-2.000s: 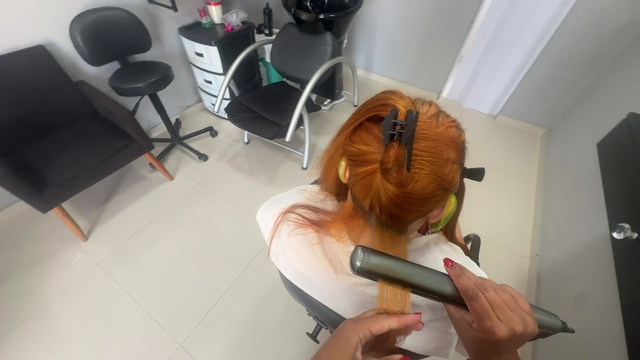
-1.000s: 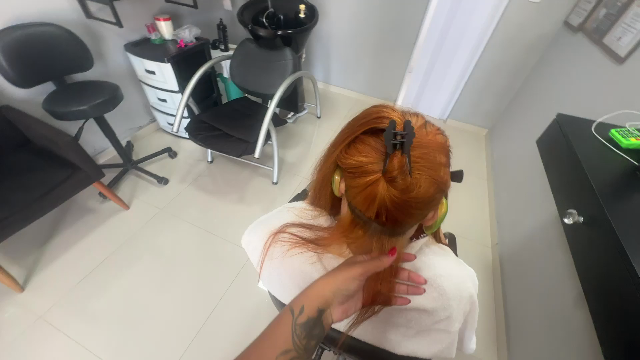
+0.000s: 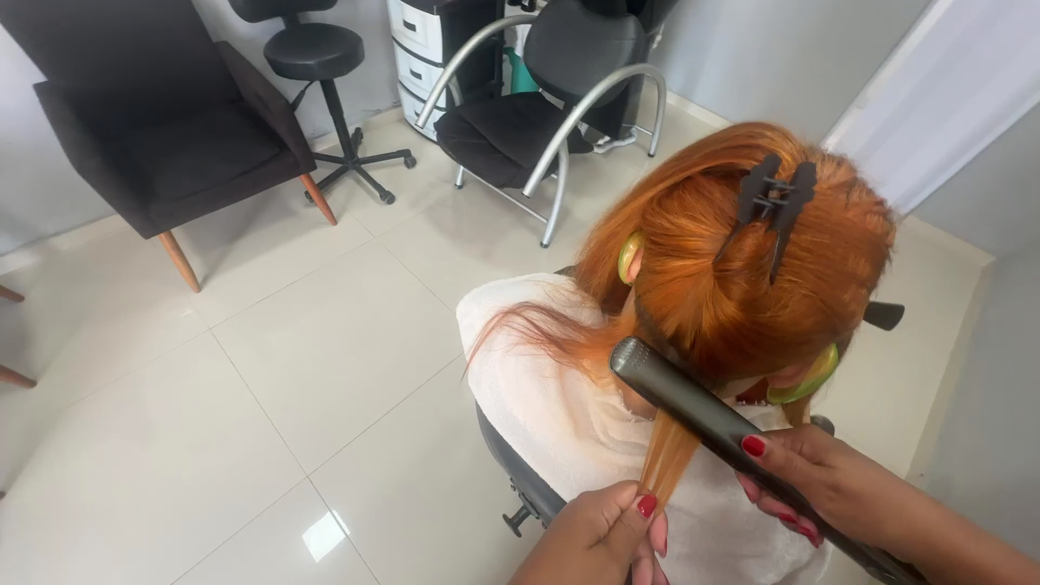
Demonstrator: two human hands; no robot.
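Observation:
A seated person with orange hair (image 3: 699, 309) has their back to me, a white towel (image 3: 536, 357) over the shoulders. My left hand (image 3: 609, 528) pinches the lower part of a thin hair strand (image 3: 670, 455). In my right hand (image 3: 812, 479) is a dark hair straightener (image 3: 715, 418), which lies across that strand close to the nape. A black claw clip (image 3: 772, 199) holds the hair at the back of the head. Green covers sit on the left ear (image 3: 628, 258) and the right ear (image 3: 804, 378). Another black clip (image 3: 884, 315) sticks out at the right.
A silver-armed salon chair (image 3: 569, 106) stands beyond the person, beside a drawer unit (image 3: 418, 73). A wheeled stool (image 3: 314, 53) and a dark armchair (image 3: 162, 130) are at the upper left. Grey wall (image 3: 1007, 349) runs along the right.
One second ago my left hand lay against the hair at the nape and the straightener was out of view. Now both hands are low in view, with the straightener at the strand.

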